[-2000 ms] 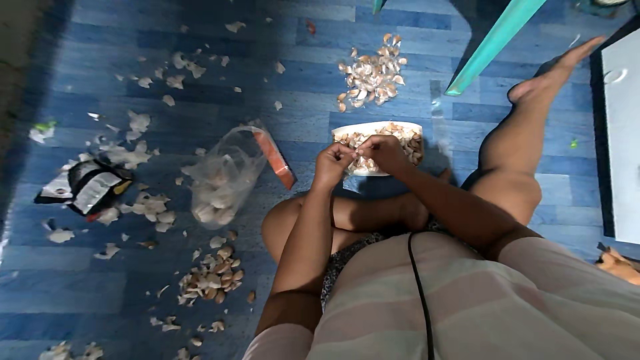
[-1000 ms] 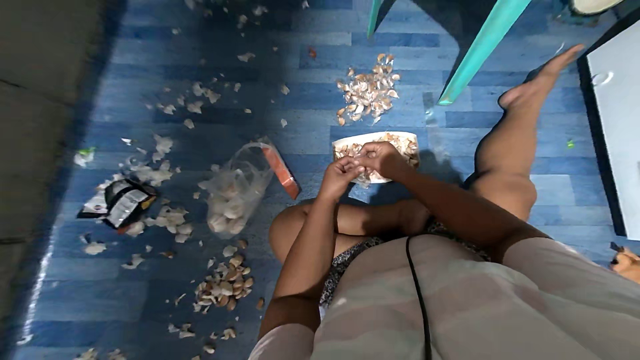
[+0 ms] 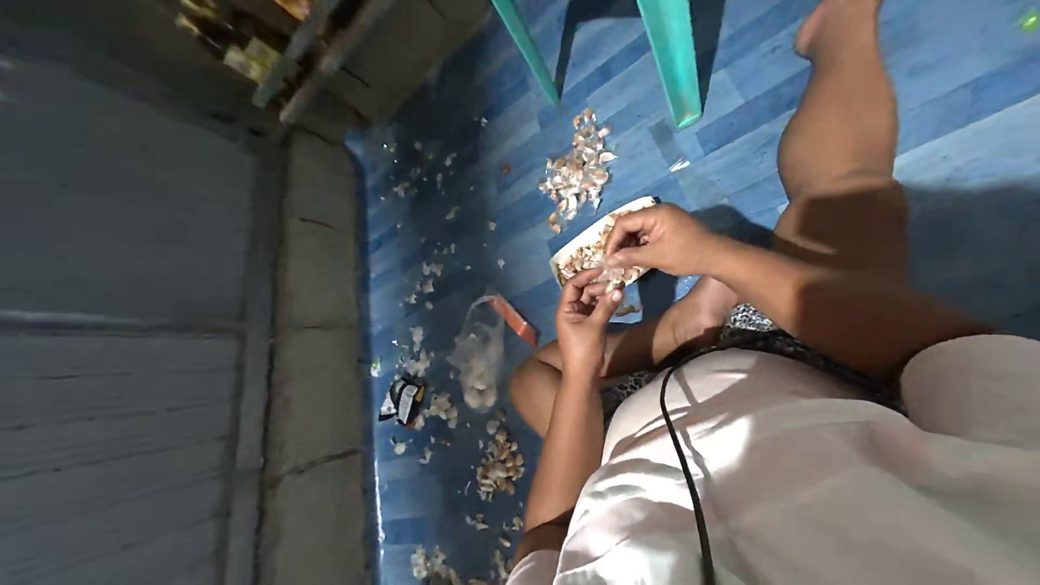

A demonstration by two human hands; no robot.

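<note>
My left hand (image 3: 587, 313) and my right hand (image 3: 660, 241) meet over a white container (image 3: 578, 244) of garlic cloves. Between their fingertips is a small pale piece, apparently a garlic clove (image 3: 615, 276) with papery skin; the left fingers grip it and the right fingertips touch it. Just beyond the container, a pile of garlic cloves (image 3: 578, 172) lies on the blue floor. Another pile of cloves (image 3: 499, 465) is to the left of my body. A clear plastic bag (image 3: 478, 361) with pale contents rests beside an orange-red strip (image 3: 513, 320).
Teal furniture legs (image 3: 673, 65) stand beyond the far pile. Garlic skins (image 3: 431, 280) are scattered across the floor at left, near a black and white packet (image 3: 402, 400). A concrete ledge (image 3: 317, 390) and grey wall run along the left side. My bare leg (image 3: 841, 154) stretches out at right.
The view has swung strongly, bringing the wall into sight at left. My hands stay together over the container, with small finger movements.
</note>
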